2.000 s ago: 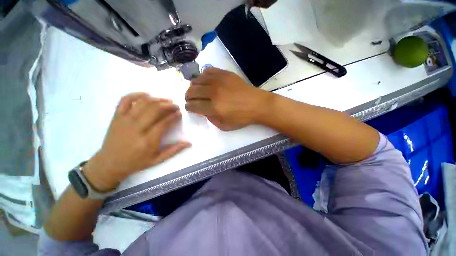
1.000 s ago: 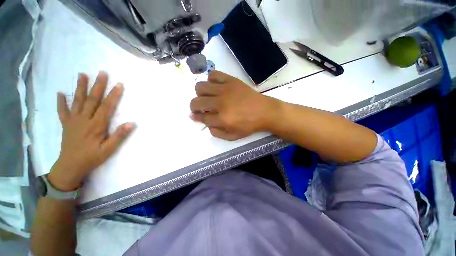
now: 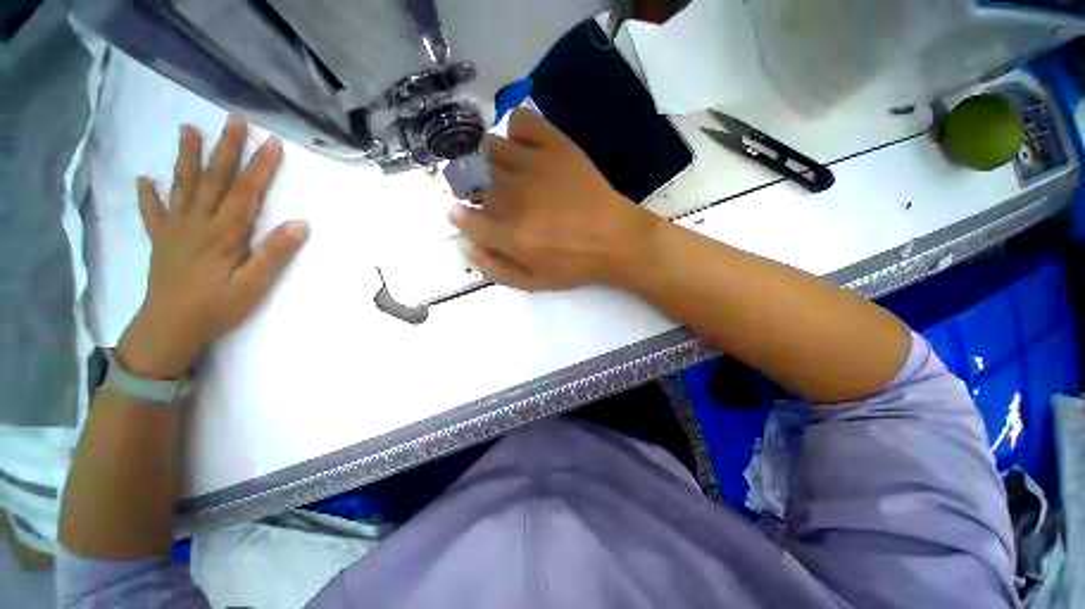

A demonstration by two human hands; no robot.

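A white fabric panel lies over the left and middle of the table, very bright, its edges hard to tell from the table. My left hand lies flat on it at the left, fingers spread, holding nothing. My right hand is beside the needle area with its fingers curled; whether it pinches the fabric is hidden. The grey round disc is by the right fingertips, under the sewing machine head. The slide plate's dark grey tab shows below and left of my right hand.
A smartphone lies right of the machine head, partly behind my right hand. Black thread snips and a green round fruit are further right. Grey fabric hangs at the left. A measuring strip runs along the front edge.
My left hand has gone from near the needle to the far left and spread out. My right hand has moved slightly up toward the needle. The slide plate's tab now shows, uncovered by the fabric.
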